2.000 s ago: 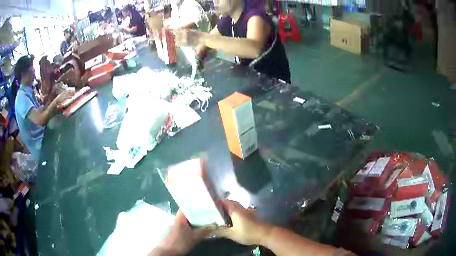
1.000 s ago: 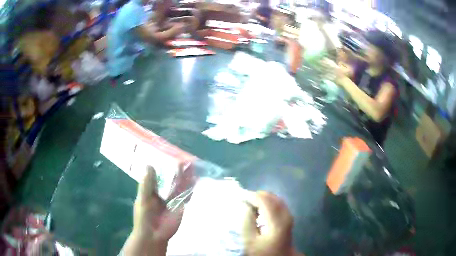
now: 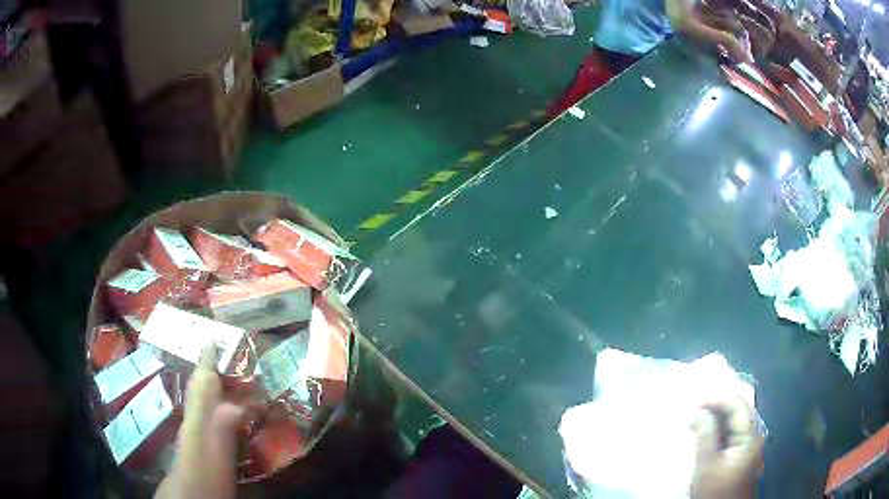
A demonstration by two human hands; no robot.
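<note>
Wrapped orange-red and white boxes [image 3: 258,302] lie heaped in a round brown-rimmed bin [image 3: 229,202] at the left. My left hand [image 3: 207,429] is over the heap, its thumb against the end of a white-faced wrapped box [image 3: 190,334]; its other fingers are hidden or blurred, so its grip is unclear. A pile of clear bags [image 3: 634,429], white with glare, lies near the table's front edge. My right hand [image 3: 729,448] is at the pile's right side with curled fingers; glare hides whether it grips a bag. An orange box [image 3: 860,456] is cut off at the lower right.
The dark green table [image 3: 507,292] has its edge beside the bin. A tangled white heap [image 3: 829,268] lies at the right. A person in a blue shirt [image 3: 634,24] works at the far edge near flat orange trays [image 3: 755,93]. Cartons [image 3: 302,95] stand on the floor at upper left.
The view has swung left onto the bin. My left hand has moved from above the table to the bin with the wrapped box. My right hand remains at the bag pile.
</note>
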